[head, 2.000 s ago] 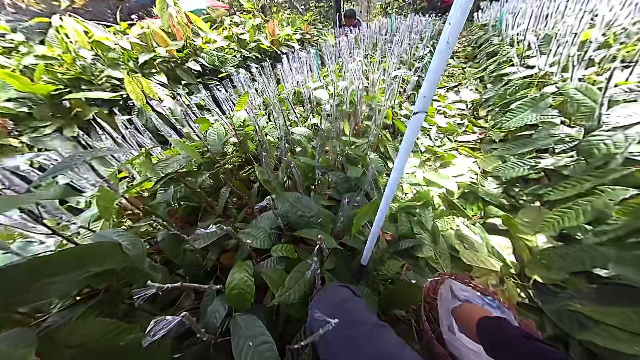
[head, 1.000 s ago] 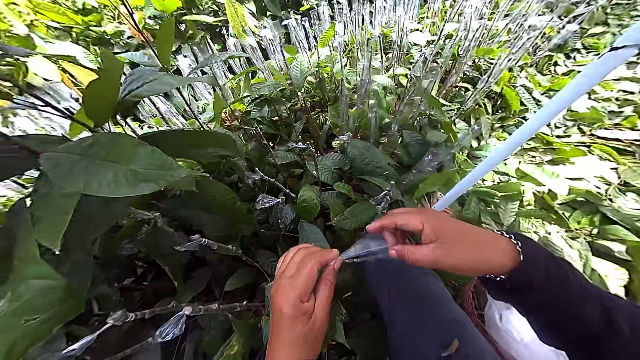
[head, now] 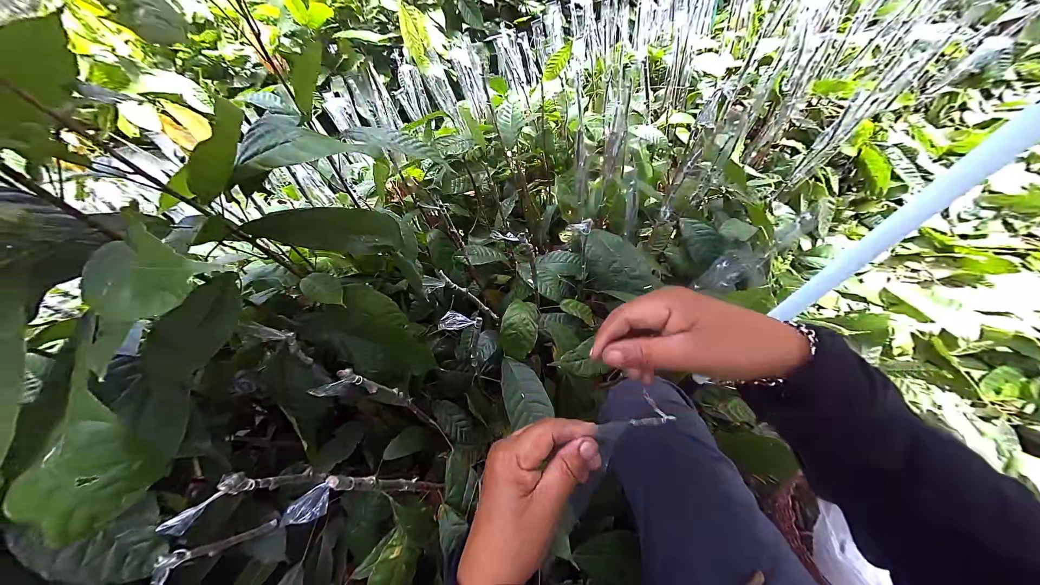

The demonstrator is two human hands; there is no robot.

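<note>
My left hand [head: 536, 487], low at the centre, pinches a thin strip of clear plastic film [head: 621, 429] between thumb and forefinger; the strip ends in a twisted tip above my knee. Just up and to the right is my right hand [head: 691, 333], its thumb and fingertips close together; whether it holds a thin thing is unclear. A beaded bracelet circles its wrist. To the left, bare plant stems [head: 366, 483] carry tied bits of clear plastic [head: 309, 504]. Another wrapped stem [head: 390, 392] lies among dark leaves.
A pale blue pole [head: 902, 223] slants down from the right edge, behind my right hand. Rows of plastic-wrapped seedlings [head: 617, 106] stand at the back. Large leaves [head: 89, 455] crowd the left. A white plastic bag [head: 841, 544] in a woven basket sits beside my leg.
Two seconds ago my right hand was at the bag in the basket. A second ago both hands met at the plastic film; now they are apart, the right one higher.
</note>
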